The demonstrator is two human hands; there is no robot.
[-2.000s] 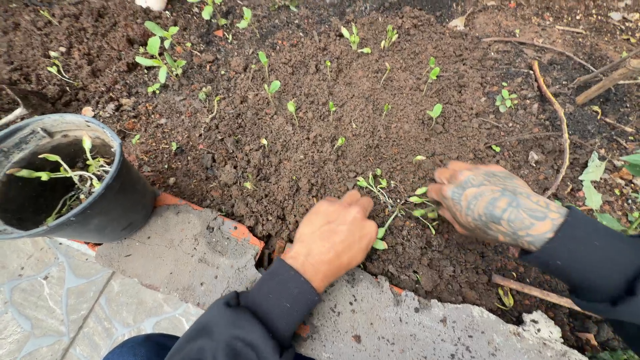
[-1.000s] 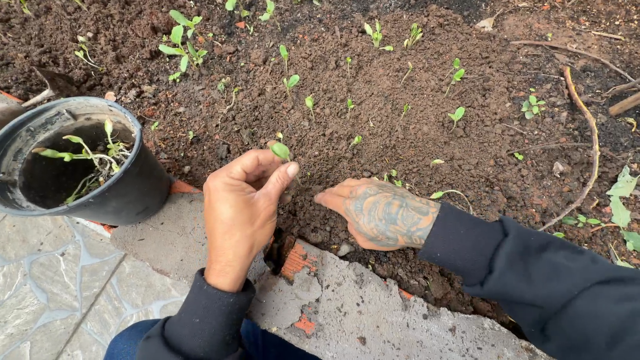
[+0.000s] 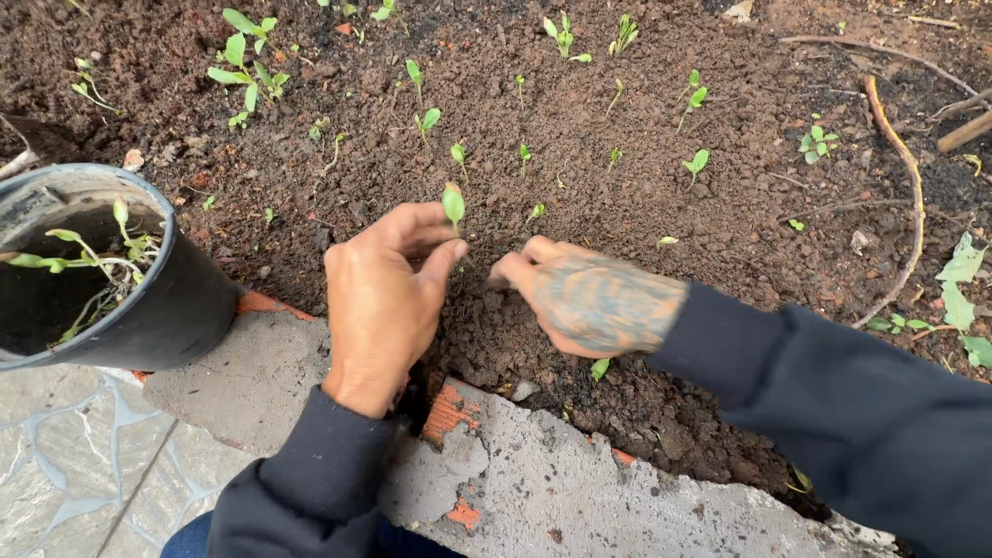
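My left hand holds a small green seedling upright between thumb and fingers, just above the brown soil. To its right, my right hand, tattooed on the back, has its fingertips down at the soil; they are blurred, and whether they hold anything cannot be told. Small seedlings stand in the bed beyond both hands, one of them to the upper right. Another green leaf shows below my right hand. At the left, a black plastic pot contains uprooted seedlings with pale roots.
A broken brick and mortar edging borders the bed on my side. Stone paving lies at the lower left. A curved dry stick and a leafy weed are at the right. A larger plant clump grows at the upper left.
Two seconds ago both hands were at a small heap of seedlings on the soil. My left hand has since moved left and now holds one seedling; my right hand has also moved left.
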